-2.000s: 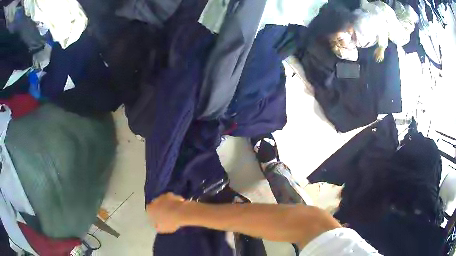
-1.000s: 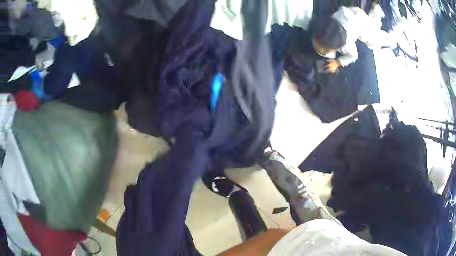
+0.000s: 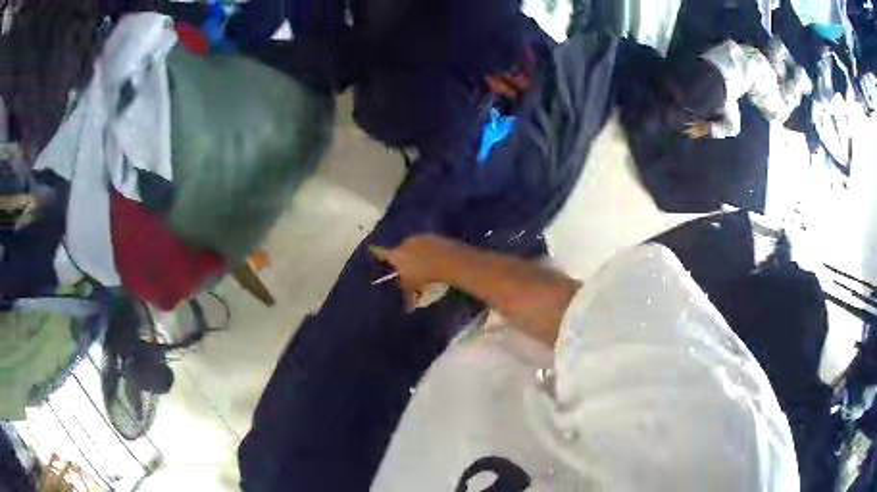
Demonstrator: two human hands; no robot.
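Navy fabric [image 3: 317, 375] hangs in a long dark length from the centre down to the bottom edge. My right hand [image 3: 415, 267] reaches in from the right, over the navy fabric. Its fingers are curled, and the thin silvery tip of what look like scissors [image 3: 386, 277] sticks out to the left of it; the rest is hidden in the hand. My left hand is not in view. A bright blue scrap [image 3: 495, 133] lies on the dark cloth above my hand.
A green-grey bundle [image 3: 240, 144] with red cloth [image 3: 154, 255] stands left. A fan [image 3: 133, 370] is at lower left. A black fabric heap [image 3: 760, 298] lies right. A person in white [image 3: 755, 82] bends over dark cloth at upper right. Pale floor [image 3: 596, 207] shows between.
The view has shifted left, bringing in the fan and my white shirt. My right hand, out of view one second ago, shows again over the navy fabric, which now stretches toward the bottom edge.
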